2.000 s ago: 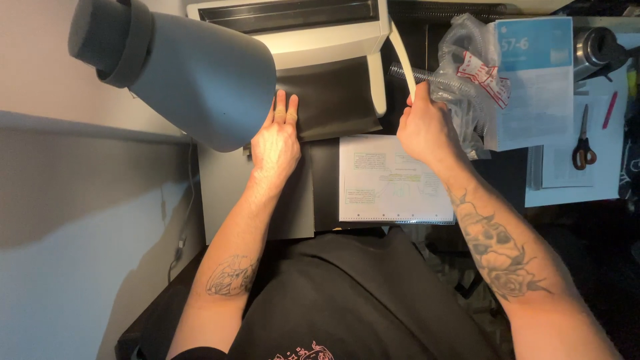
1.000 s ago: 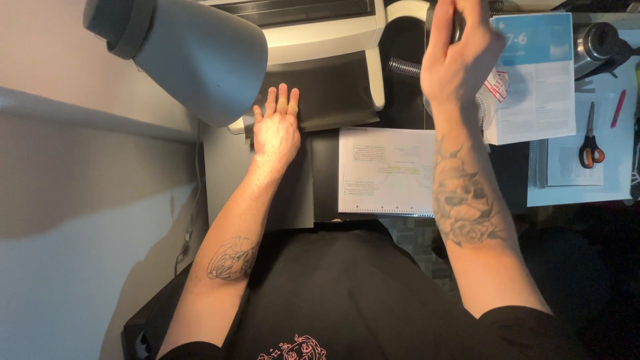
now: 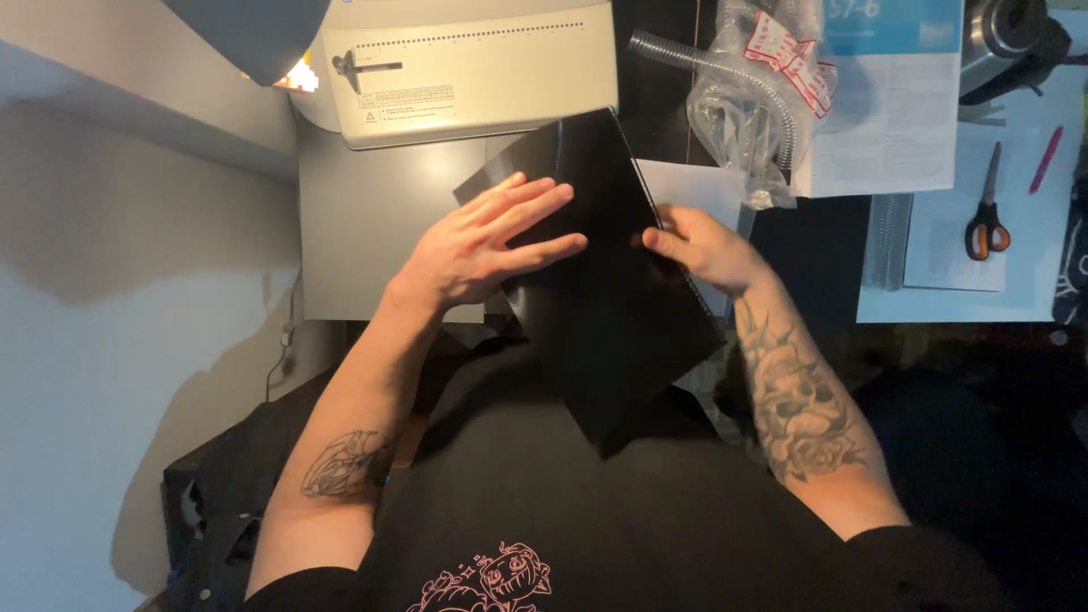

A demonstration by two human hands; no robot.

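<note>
Black cover sheets (image 3: pixel 595 314) with a row of punched holes along the right edge are held up, tilted, in front of my torso. My right hand (image 3: pixel 701 246) grips that punched edge, thumb on the near face. Spread flat against the left part of the sheets is my left hand (image 3: pixel 497 242), fingers apart. Beyond them stands the cream binding punch machine (image 3: pixel 484 85), with an edge guide at its left. White paper (image 3: pixel 697 183) lies partly hidden behind the sheets and my right hand.
A desk lamp (image 3: pixel 246 30) overhangs the upper left. On the right lie clear plastic binding coils (image 3: pixel 722 64) in a bag, a blue-and-white printed booklet (image 3: pixel 888 110), scissors (image 3: pixel 986 212), a pink pen (image 3: pixel 1046 160) and a metal flask (image 3: pixel 999 42).
The black sheets have come out of the machine and are now held over my lap. My right hand has left the machine's lever and grips their edge.
</note>
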